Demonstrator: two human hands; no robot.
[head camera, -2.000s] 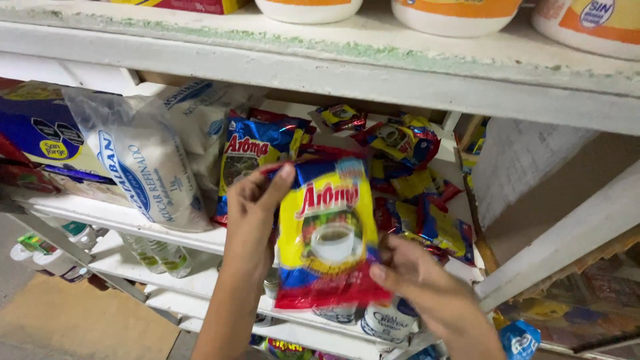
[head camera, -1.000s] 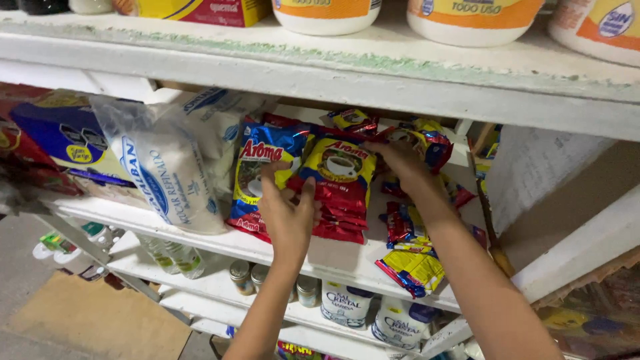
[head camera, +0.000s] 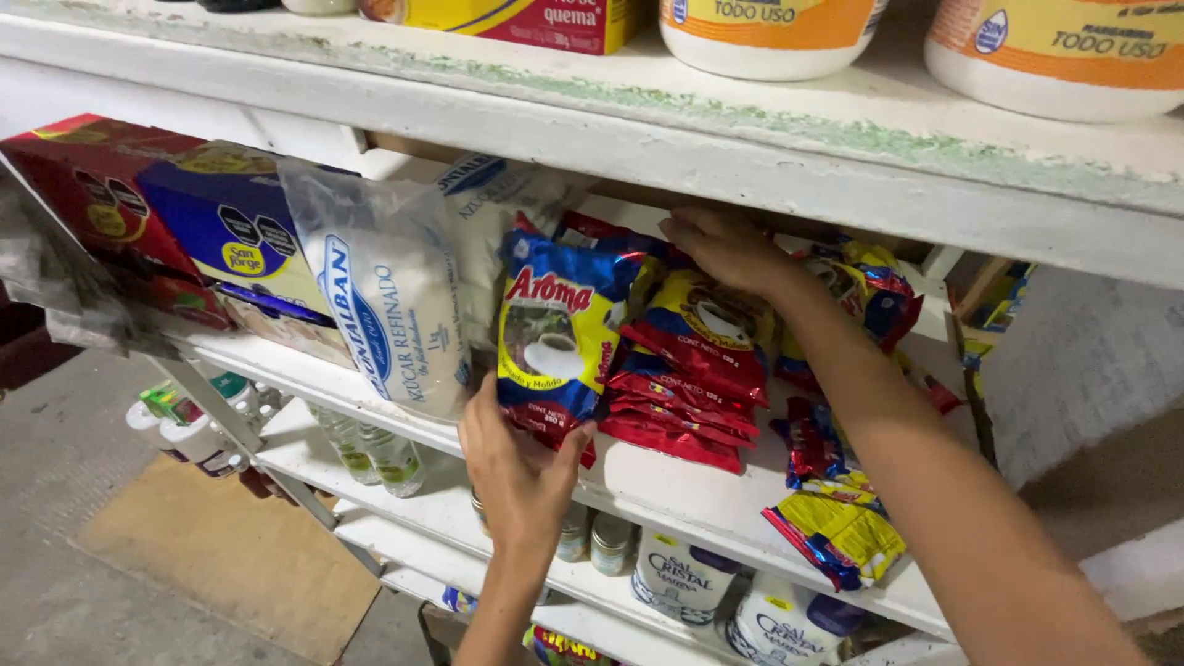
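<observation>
My left hand (head camera: 523, 467) is at the shelf's front edge, its fingers and thumb around the bottom of an upright blue and yellow Aroma coffee bag (head camera: 560, 328). To the right of that bag lies a stack of red and yellow coffee bags (head camera: 689, 370), their red ends facing out. Over the back of this stack reaches my right hand (head camera: 726, 245); its fingertips are partly hidden, so its hold is unclear. Small coffee packets (head camera: 856, 282) lie loosely under and beyond my right forearm, with more yellow packets (head camera: 837, 527) near the front edge.
Left of the coffee stand clear bags of refined sugar (head camera: 393, 296) and San Jorge boxes (head camera: 231, 222). The upper shelf's white edge (head camera: 592, 157) runs above my hands, with margarine tubs (head camera: 768, 32) on it. Salt containers (head camera: 680, 573) and jars (head camera: 610, 541) stand below.
Two seconds ago both hands held a coffee bag in front of the shelf; it was then set on the stack. My left hand has moved to the upright bag, my right toward the stack's back.
</observation>
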